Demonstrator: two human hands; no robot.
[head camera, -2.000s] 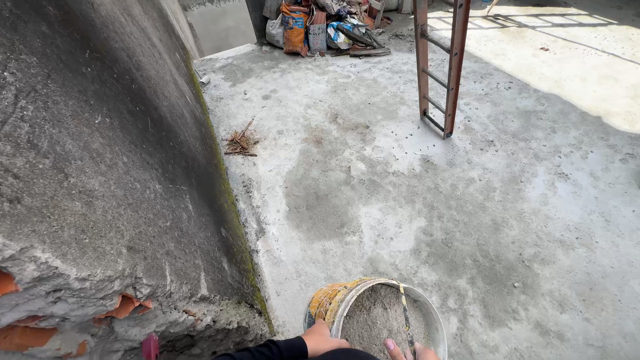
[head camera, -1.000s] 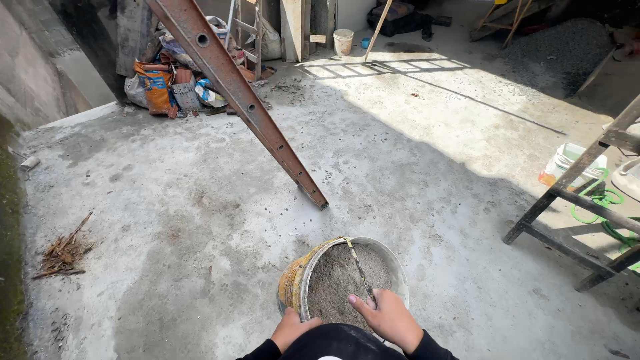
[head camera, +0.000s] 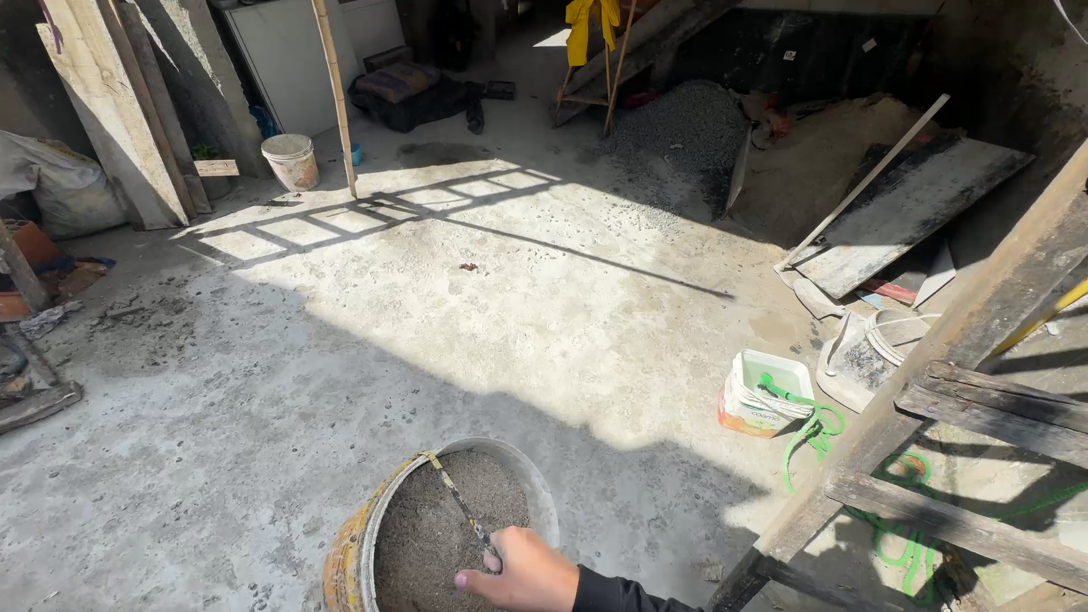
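Observation:
A yellow and white plastic bucket (head camera: 348, 552) full of grey sand or dry mortar mix (head camera: 433, 527) is at the bottom of the head view, tilted toward me. My right hand (head camera: 527, 568), in a black sleeve, comes in from the lower right with its fingers closed around the bucket's thin handle (head camera: 459, 500), which crosses over the grey material. The left hand is outside the frame.
A wooden ladder (head camera: 952, 506) leans at the right, beside a white tub (head camera: 765, 395) with green rope (head camera: 820, 425). Farther off are a gravel pile (head camera: 680, 127), a board (head camera: 909, 221), a thin pole (head camera: 334, 93), a small bucket (head camera: 291, 161) and planks (head camera: 119, 119).
The view has swung right, from the wall and metal ladder toward the gravel and wooden ladder. My left hand, on the bucket's side one second ago, has left the view. The right hand stays at the handle.

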